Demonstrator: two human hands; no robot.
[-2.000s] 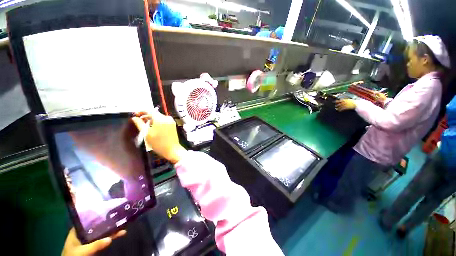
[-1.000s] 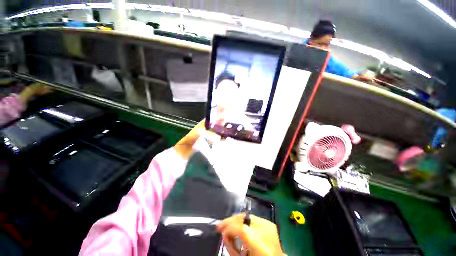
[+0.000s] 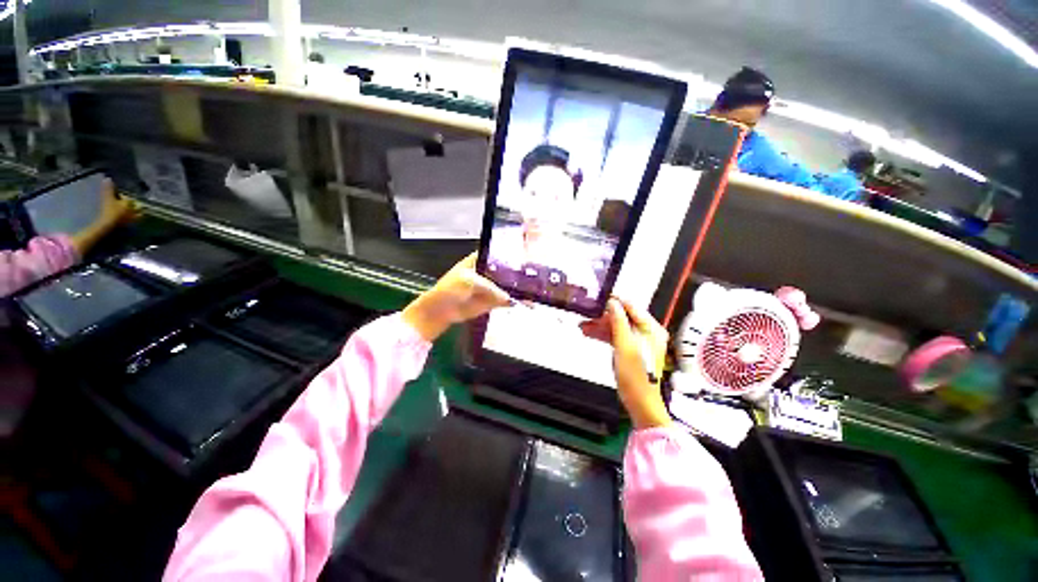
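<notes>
A tablet [image 3: 575, 188] is held upright at the top centre, in front of the light panel. Its screen shows a camera picture of a person. My left hand [image 3: 459, 296] holds its lower left corner. My right hand [image 3: 637, 347] holds its lower right corner; a small dark tip shows by the fingers, and I cannot tell what it belongs to. The white light panel [image 3: 666, 216] with an orange-red edge stands behind the tablet, partly hidden by it. Below, a black foam tray [image 3: 438, 500] has one bare pocket at left and a dark tablet [image 3: 566, 517] at right.
Tray stacks with tablets stand at left [image 3: 188, 392] and right [image 3: 859, 500]. A white fan with pink grille [image 3: 746, 347] stands right of the panel. Another person's hand [image 3: 112, 210] holds a tablet at far left. A person in blue [image 3: 774, 159] is behind the partition. A paper sheet [image 3: 438, 188] hangs behind.
My right hand has come up from the tray to the tablet's lower right corner. The tablet appears larger and nearer. The foam tray lies lower in view, and the yellow item no longer shows.
</notes>
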